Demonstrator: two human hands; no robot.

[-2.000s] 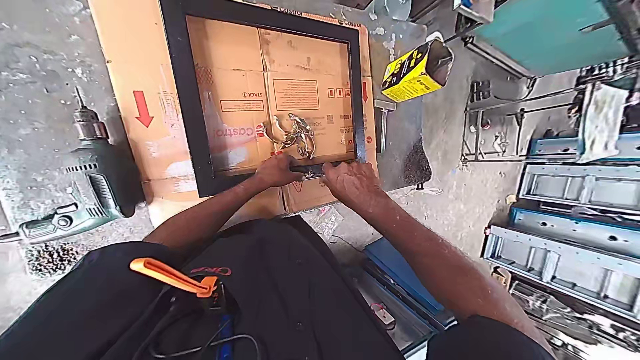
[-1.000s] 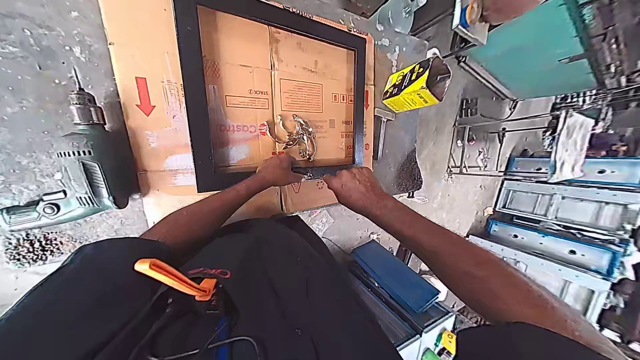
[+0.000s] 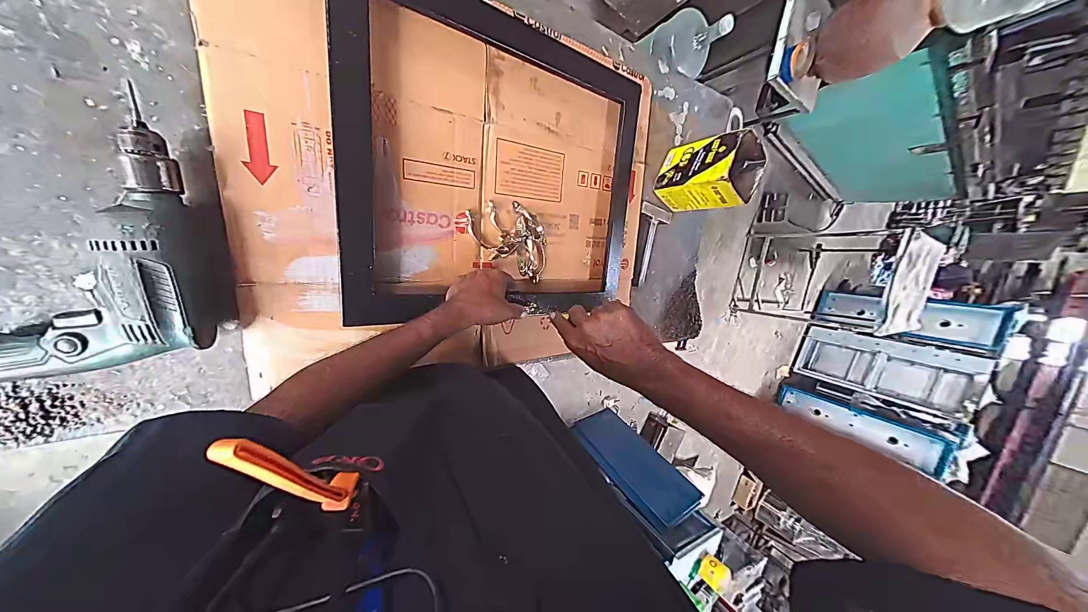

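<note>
A black rectangular frame (image 3: 355,170) lies on flattened cardboard (image 3: 280,221). My left hand (image 3: 482,297) rests on its near bar, fingers against a small metal piece (image 3: 529,308) at that bar. Just right of it, my right hand (image 3: 608,336) is closed, thumb and finger pinching something small and yellowish at the near edge; what it is cannot be made out. Several shiny metal handles or hinges (image 3: 518,242) lie in a pile on the cardboard inside the frame, just beyond my left hand.
A corded power drill (image 3: 144,272) lies at the left. Right of the cardboard are a yellow and black box (image 3: 701,174) and a metal tool (image 3: 650,242). A blue case (image 3: 637,467) stands at the lower right. Blue-edged metal panels (image 3: 892,365) and a clear jug (image 3: 684,42) are farther off.
The hands stay at the near bar, with my right hand now slightly farther from my left. The view has shifted a little.
</note>
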